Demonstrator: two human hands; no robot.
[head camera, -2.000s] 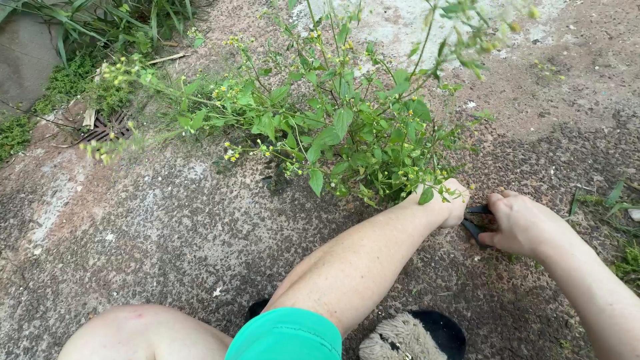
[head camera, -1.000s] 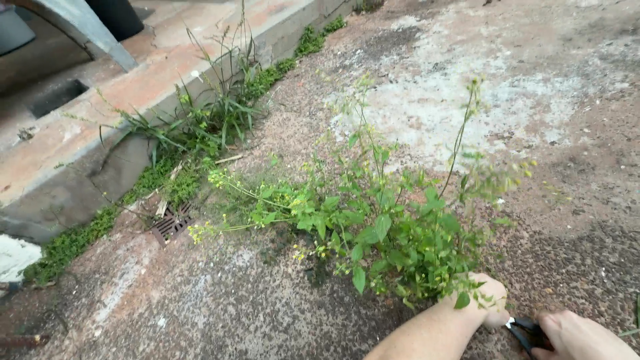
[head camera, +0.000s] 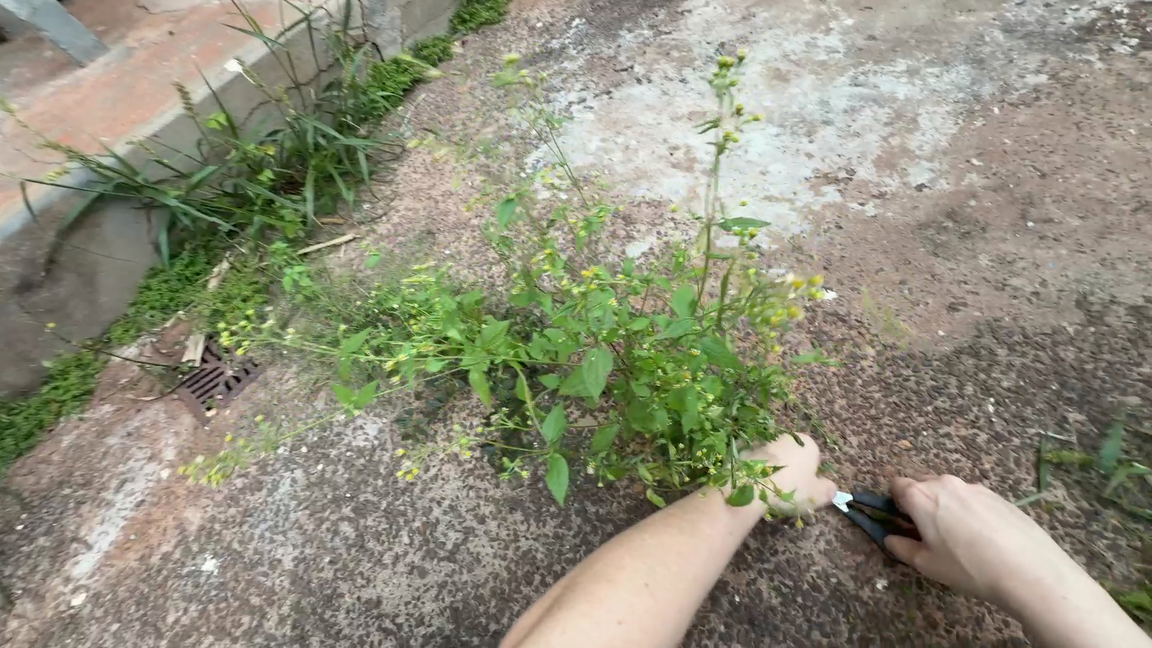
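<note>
A leafy weed with small yellow flowers (head camera: 594, 369) spreads over the rough ground in the middle of the view. At its lower right side is my left hand (head camera: 787, 472), closed around the base of its stems; leaves partly hide the fingers. My right hand (head camera: 945, 531) holds a pair of hand pruners with dark handles (head camera: 871, 515). Their short metal end points left and lies right beside my left hand's fingers. The blade tips are hidden by that hand or too small to make out.
A rusty drain grate (head camera: 216, 382) is set in the ground at the left. Behind it, long grass (head camera: 297, 171) and low green plants (head camera: 175, 283) grow along a raised concrete ledge (head camera: 85, 261). More grass (head camera: 1111, 454) lies at the right edge.
The view has swung up and left, showing more of the ledge. Both hands remain low beside the plant's base, with the pruners still in my right hand.
</note>
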